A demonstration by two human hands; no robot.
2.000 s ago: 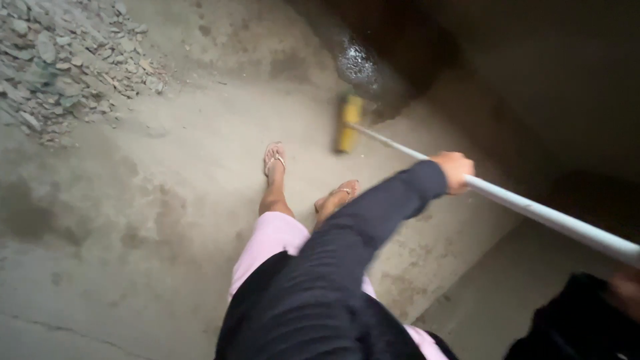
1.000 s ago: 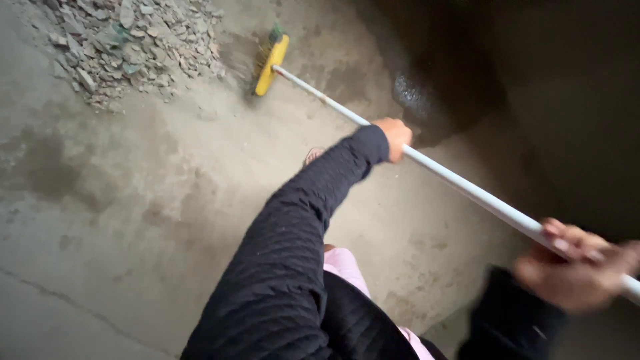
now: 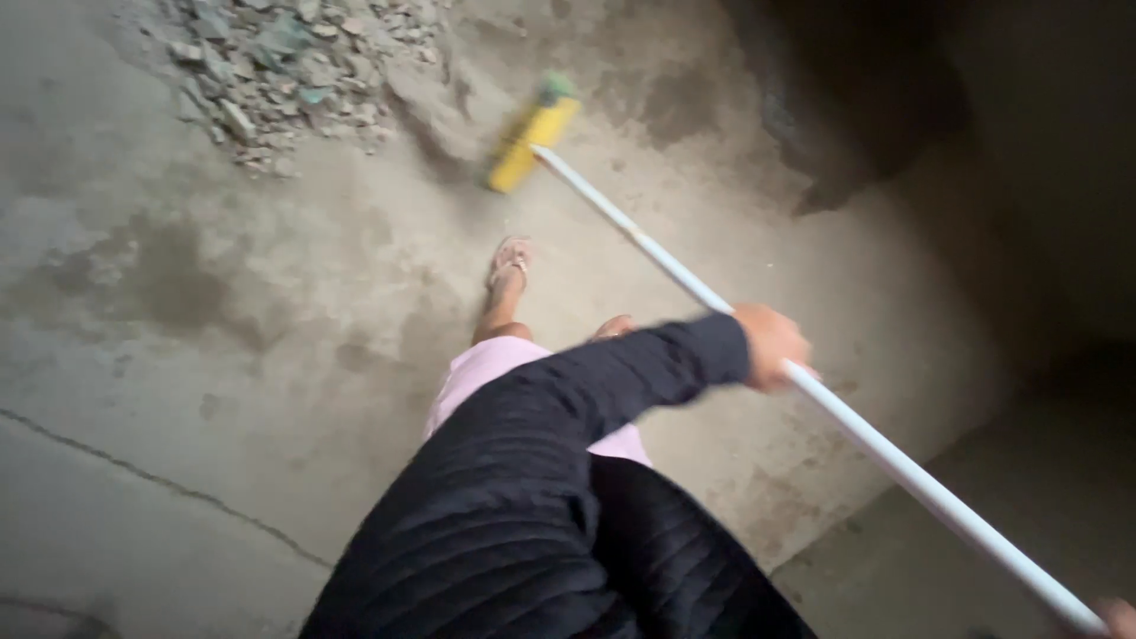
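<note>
My left hand (image 3: pixel 774 346), in a dark quilted sleeve, is closed around the middle of a white broom handle (image 3: pixel 923 488). At the bottom right corner only a small part of my right hand (image 3: pixel 1116 616) shows, at the upper end of the handle; its fingers are mostly out of frame. The handle slants up and left to a yellow broom head (image 3: pixel 532 142) with greenish bristles, blurred, on or just above the concrete floor. It lies to the right of a pile of rubble (image 3: pixel 293 80).
The floor (image 3: pixel 355 426) has damp stains and a long crack (image 3: pixel 177 486) at lower left. A dark wet patch (image 3: pixel 852 115) lies at upper right. My sandalled foot (image 3: pixel 510 257) stands below the broom head, the other foot (image 3: pixel 614 327) partly behind my sleeve.
The broom head was beside the wet patch two seconds ago, went left to the rubble's edge, and is now a little back to the right. My right hand has moved mostly out of view.
</note>
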